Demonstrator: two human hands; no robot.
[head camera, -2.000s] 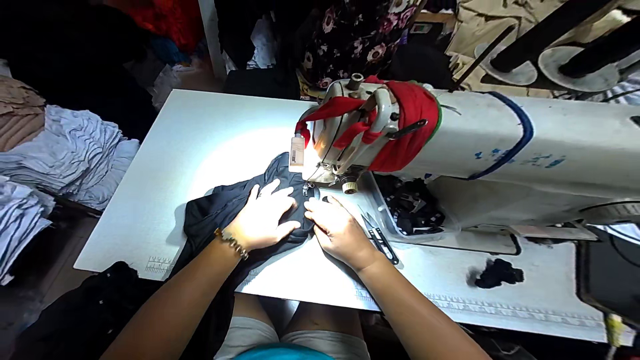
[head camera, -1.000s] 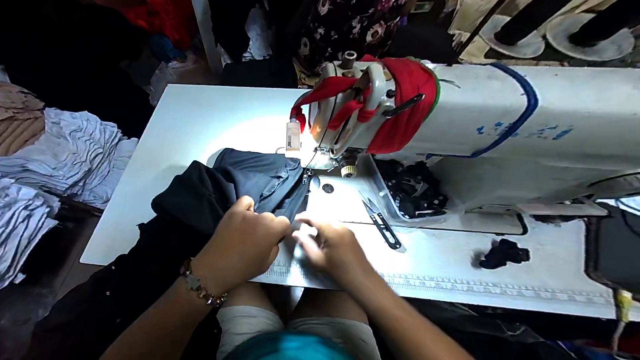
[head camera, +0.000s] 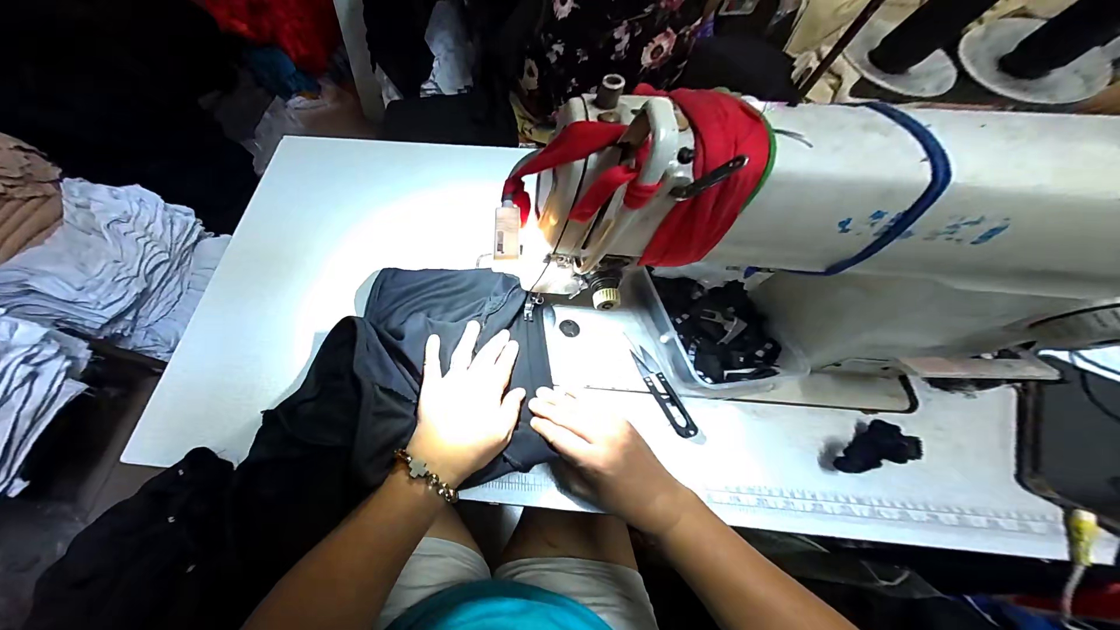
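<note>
A dark garment (head camera: 437, 302) with a zipper lies on the white sewing table, its top right edge by the presser foot of the sewing machine (head camera: 822, 192). My left hand (head camera: 468, 398) rests flat on the cloth, fingers spread, left of the zipper (head camera: 529, 346). At the cloth's right edge, my right hand (head camera: 599, 442) has its fingers closed together near the zipper's lower part; whether they pinch the cloth cannot be told. Thread snips (head camera: 669, 402) lie on the table to the right of that hand.
A clear plastic bin (head camera: 717, 381) of dark scraps stands under the machine arm. A dark cloth scrap (head camera: 879, 446) lies on the right. Folded white cloth (head camera: 114, 262) is stacked at the left. A measuring tape (head camera: 875, 507) runs along the table's front edge.
The bunched cloth now lies flatter, with the zipper in view. My left hand has gone from closed on the cloth to spread flat on it.
</note>
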